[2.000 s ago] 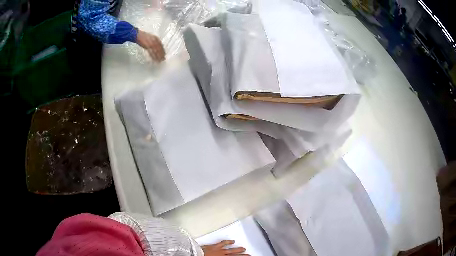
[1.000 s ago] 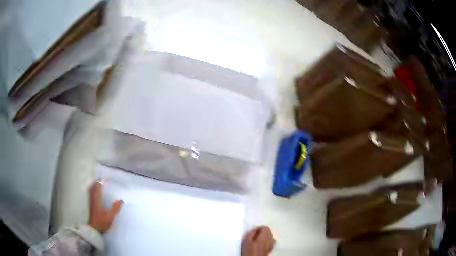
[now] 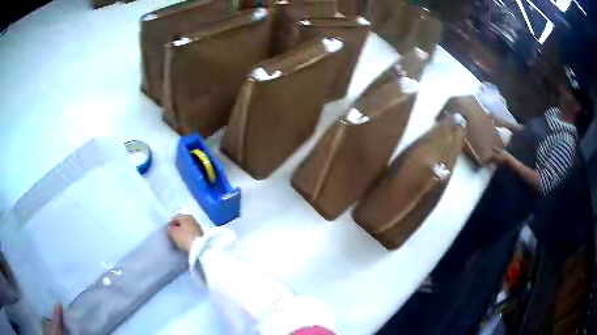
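Note:
A bag lies flat under thin white tissue at the left and shows grey through it in a long band. Small shiny spots show on the band. My right hand, in a white sleeve, is at the right end of this band with its fingers curled down on the tissue edge; whether it pinches the tissue is unclear. My left hand is at the lower left on the near side, mostly cut off or hidden, with only a finger or so showing.
A blue tape dispenser with a yellow roll stands beyond my right hand. A loose blue-rimmed tape roll lies beside it. Several brown bags stand in rows across the table. At the far right, a person in striped sleeves handles a brown bag.
The view has swung right from the stack of wrapped bags to the standing brown bags. My right hand has come onto the grey band's end; my left hand is now mostly out of sight.

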